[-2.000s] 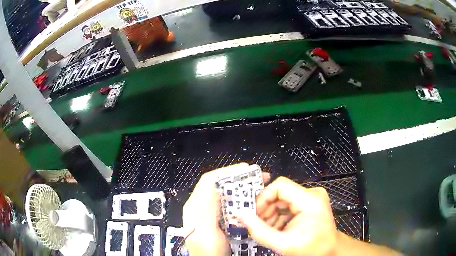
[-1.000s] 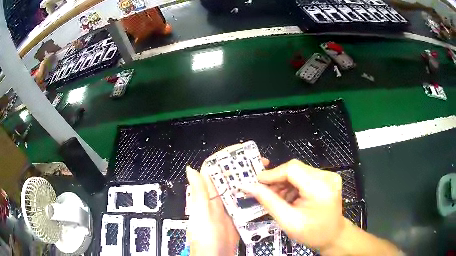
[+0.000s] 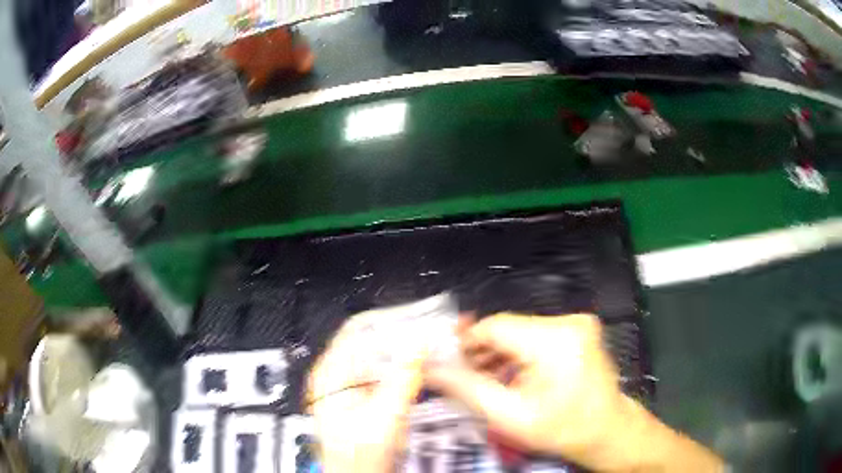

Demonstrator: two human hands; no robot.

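Observation:
The frame is blurred. My left hand [image 3: 365,388] holds a pale housing shell [image 3: 434,328] over the near middle of the black parts tray [image 3: 369,268]. My right hand [image 3: 545,383] meets it from the right, with thumb and fingers at the shell's right side. Most of the shell is hidden by the hands, and I cannot tell its inner parts. White front covers [image 3: 235,377] lie in the tray's left pockets. Another pale piece [image 3: 448,434] shows below and between my hands. A dark red patch lies under my right hand.
A green conveyor belt [image 3: 305,175] runs beyond the tray, carrying blurred units with red parts [image 3: 646,113]. More trays stand across it, at left [image 3: 166,111] and right [image 3: 646,37]. A white fan [image 3: 115,416] and a pale post [image 3: 69,203] are at left.
The shell has tilted and my left hand now covers more of it. My hands have moved slightly left. Belt units have shifted rightward in view, and a dark red patch now shows under my right hand.

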